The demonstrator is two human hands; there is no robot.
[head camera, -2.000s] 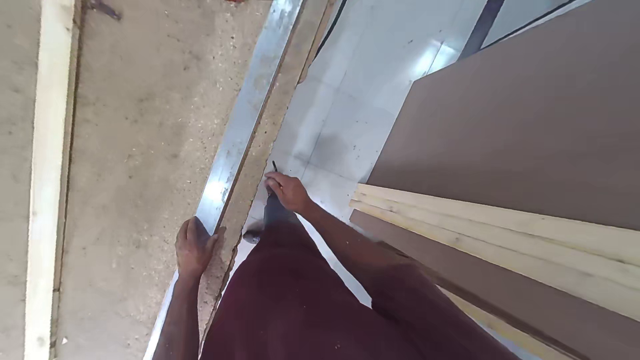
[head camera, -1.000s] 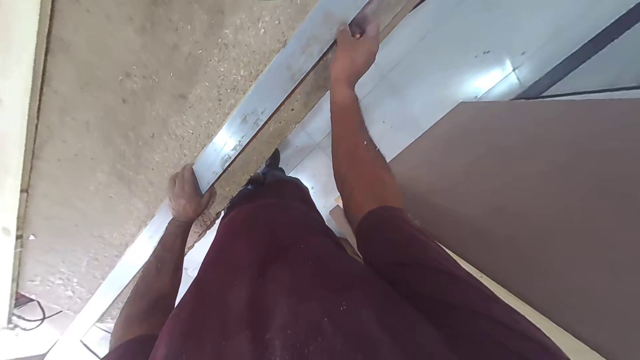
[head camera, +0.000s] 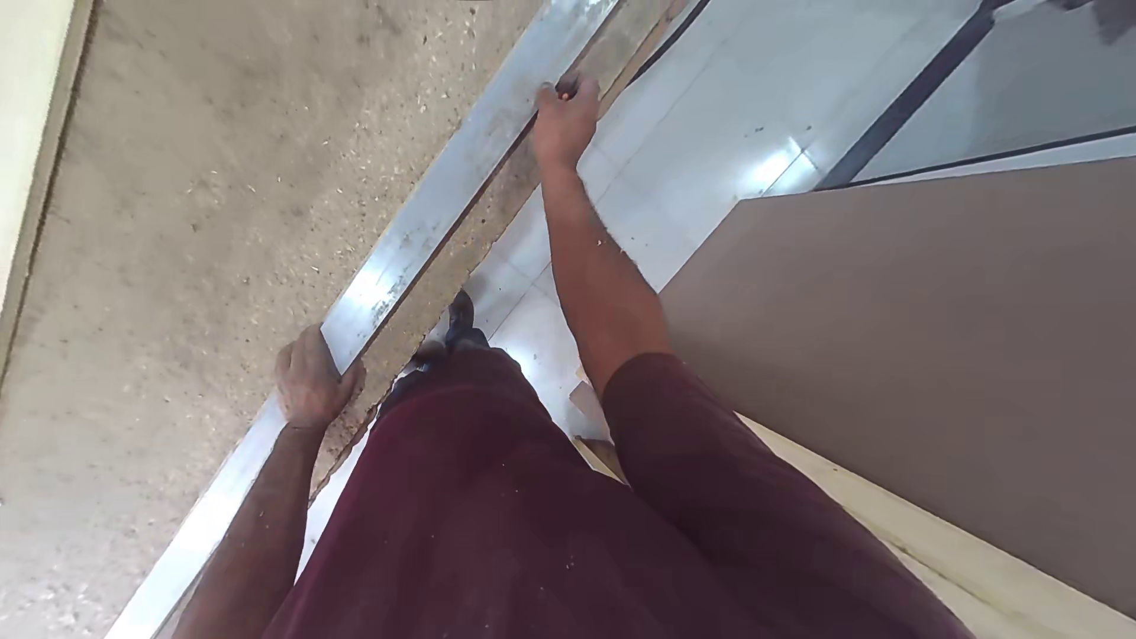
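Observation:
A long metal straightedge [head camera: 444, 191] lies diagonally along the near edge of a worn wooden board [head camera: 213, 177] dusted with wood chips. My left hand [head camera: 312, 377] grips across the straightedge at its lower part, fingers on the far side and thumb on the near side. Farther up, my right hand [head camera: 568, 115] is at the near edge of the straightedge, its fingers closed on a small dark object with an orange spot, perhaps a pencil; most of it is hidden by the fingers.
A large brown panel [head camera: 896, 355] lies at the right, with pale wood strips [head camera: 941, 524] along its lower edge. Glossy tiled floor [head camera: 657, 169] shows between it and the board. A dark cable [head camera: 670, 44] runs near the board's edge. Pale timber [head camera: 31, 133] stands at the far left.
Two seconds ago my right hand was off the straightedge, near my body, with a thin dark object; it has since moved up to the straightedge. My left hand stays on the straightedge.

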